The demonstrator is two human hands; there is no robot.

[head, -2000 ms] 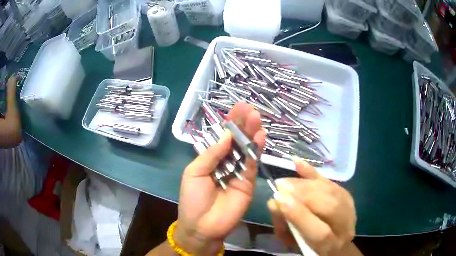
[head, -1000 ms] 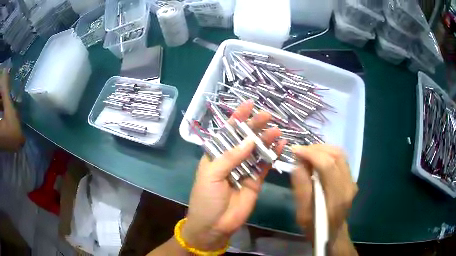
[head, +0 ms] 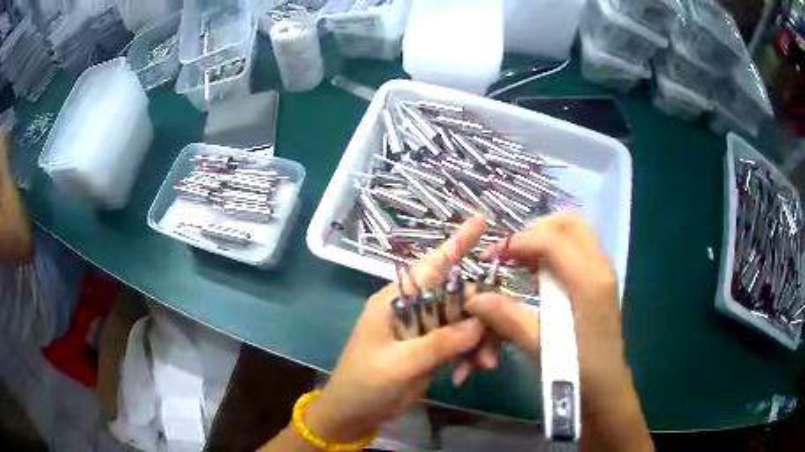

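My left hand (head: 402,353), with a yellow bead bracelet, holds several silver metal cylinders (head: 429,311) side by side, dark round ends and red leads facing up. My right hand (head: 578,291) meets it; its fingers are at the rightmost cylinder and its red lead. A white-handled tool (head: 560,362) lies in my right hand, handle end down; its tip is hidden. Both hands are over the near edge of the white parts tray (head: 593,185), which holds a loose heap of cylinders. The clear packing box (head: 275,243) at left holds cylinders in rows.
A second parts tray (head: 733,265) full of cylinders stands far right. Nested tubs (head: 101,132) stand left. The flat scale (head: 243,119), white roll (head: 297,57), phone (head: 578,115) and stacked clear boxes (head: 618,44) are behind. Another person's arm (head: 11,207) shows at the left edge.
My left hand has turned the cylinders so their dark, red-leaded ends point up. My right hand has come against the left, with the tool handle swung downward.
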